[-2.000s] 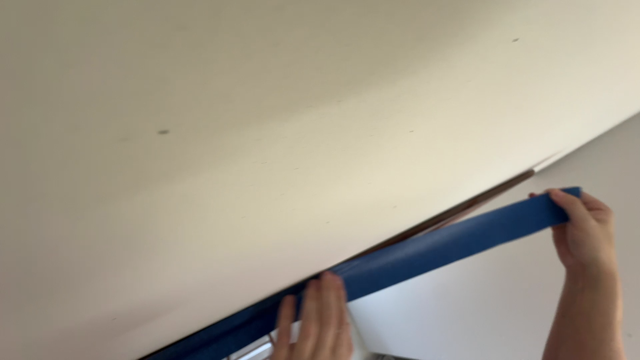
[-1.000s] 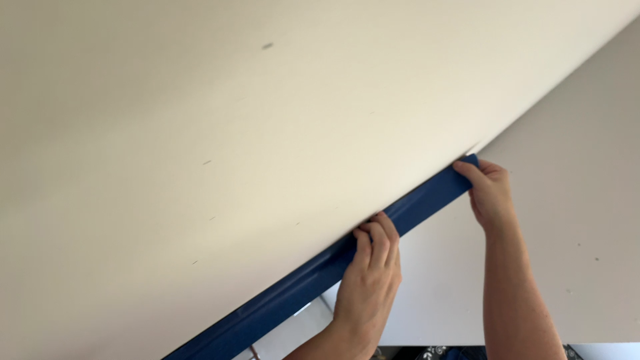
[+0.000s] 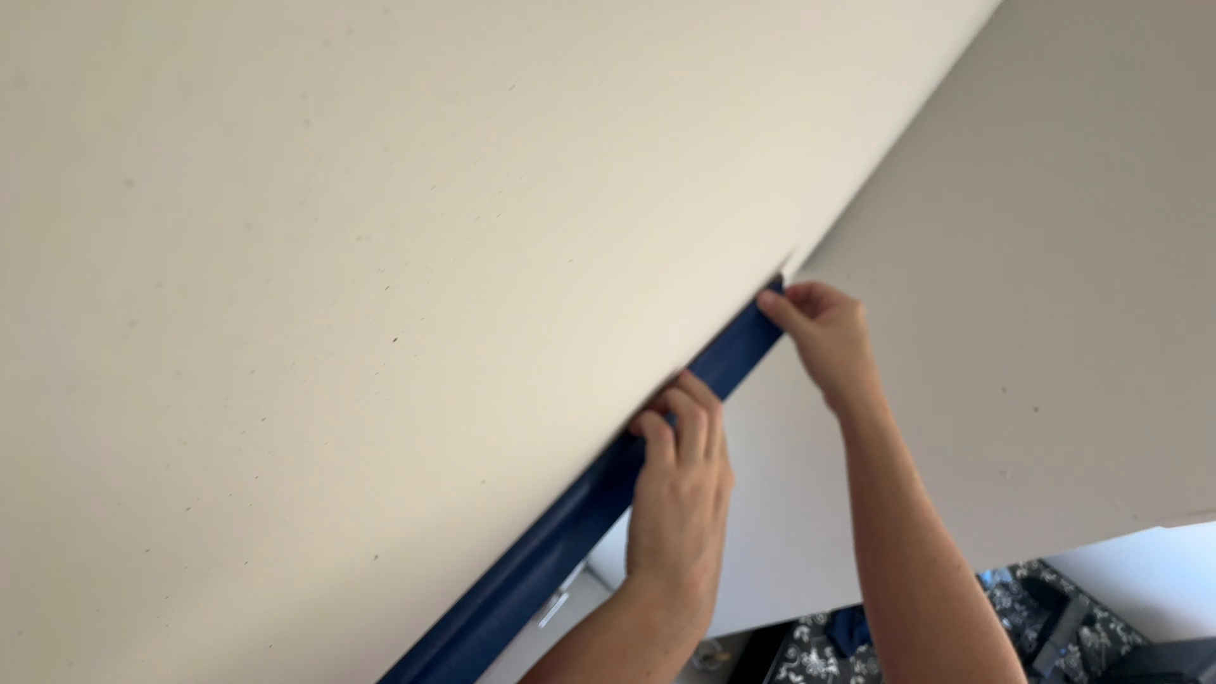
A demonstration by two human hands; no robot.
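A strip of blue tape [image 3: 532,570] runs diagonally along the edge where the cream ceiling [image 3: 380,285] meets a white wall [image 3: 997,380]. My left hand [image 3: 679,475] lies over the strip around its middle, the fingertips pressed at its upper edge against the ceiling. Farther up, my right hand [image 3: 822,332] pinches the strip's upper end between thumb and fingers, close to the corner line. A small pale torn bit shows just past that end. The strip's lower end runs out of view.
Below the wall's lower edge lies a black and white floral-patterned cloth [image 3: 807,655] with dark items on it. Part of a white fitting [image 3: 554,608] shows beneath the strip. Small dark specks dot the ceiling.
Two seconds ago the strip's right end was held away from the ceiling edge, with a dark gap behind it; now it lies along that edge. My left hand has moved up along the strip.
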